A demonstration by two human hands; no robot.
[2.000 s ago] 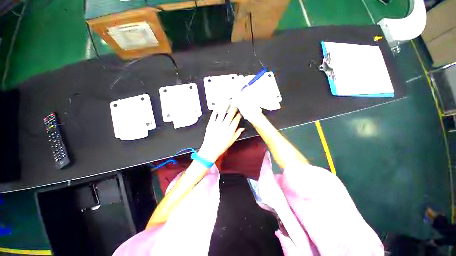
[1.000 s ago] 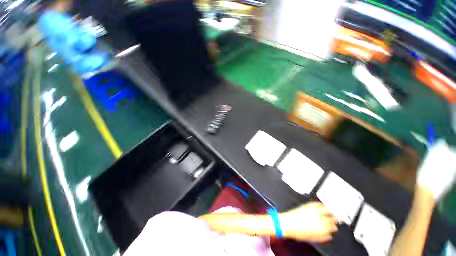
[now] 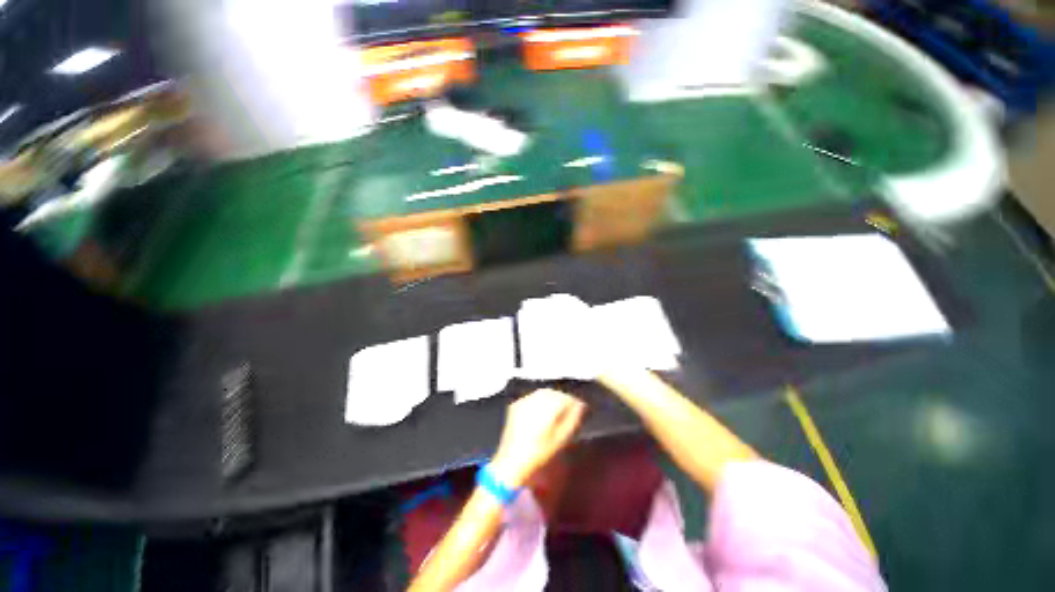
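Flat white boxes lie in a row on the black bench: one at the left (image 3: 389, 380), one beside it (image 3: 476, 357), and two close together at the right (image 3: 555, 335) (image 3: 640, 331). My left hand (image 3: 541, 427), bare with a light blue wristband, is at the near edge of the row, fingers curled; blur hides whether it holds anything. My right hand (image 3: 596, 357), in a white glove, is over the right-hand boxes and blends with them; its fingers cannot be made out. A blurred blue marker (image 3: 597, 156) shows on the green table beyond.
A black remote control (image 3: 236, 422) lies at the bench's left. A clipboard with white paper (image 3: 856, 286) lies at the right. Orange cartons (image 3: 419, 69) and a white power strip (image 3: 476, 128) are on the green table (image 3: 393, 191). A dark open tray (image 3: 278, 561) is below the bench edge.
The view has swung around and back. My right hand, first over the boxes with the blue marker, then reached out towards the green table, is back over the boxes. The marker now shows on that table.
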